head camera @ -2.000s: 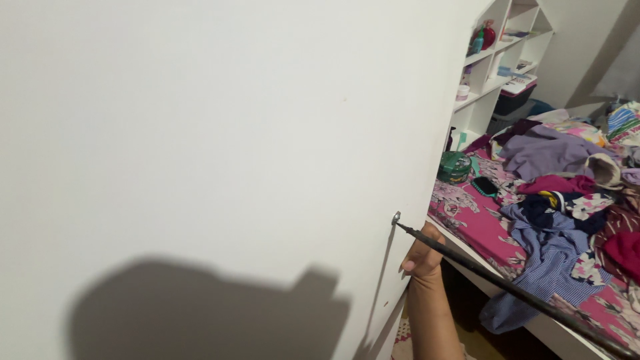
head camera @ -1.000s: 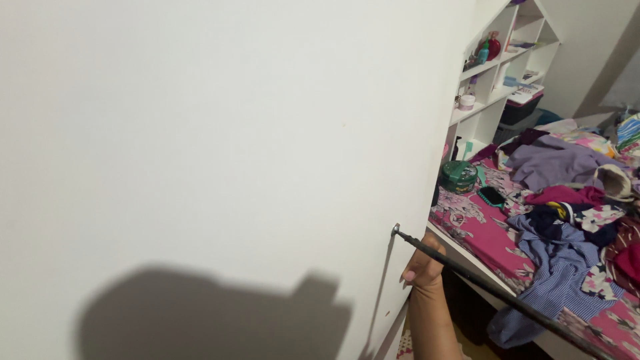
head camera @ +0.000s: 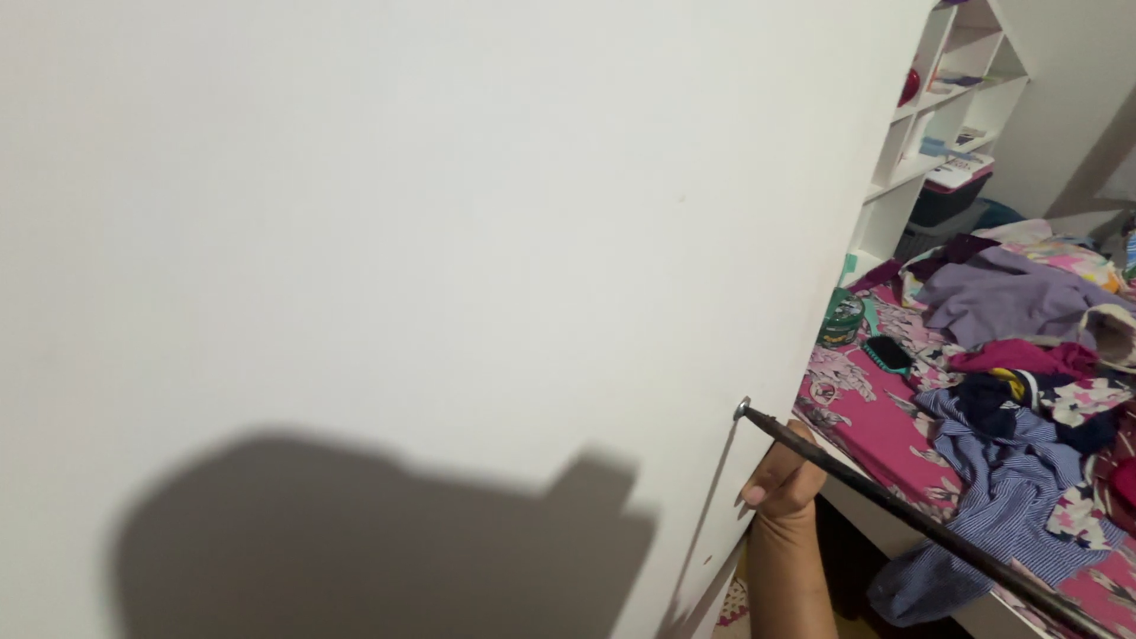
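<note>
A large white panel fills most of the view. Near its right edge sits a small, shiny round metal screw head or fitting. The pointed tip of a long, dark, thin rod, like a screwdriver shaft, meets this fitting. The rod slants down to the lower right and leaves the frame, its handle end hidden. Just below and behind the rod, my left hand grips the panel's right edge, with one fingertip showing on the near side and other fingers partly hidden. My right hand is out of view.
A bed with a pink floral sheet stands at the right, with heaped clothes, a hairbrush and a green jar. Behind it are white shelves. My shadow falls on the panel.
</note>
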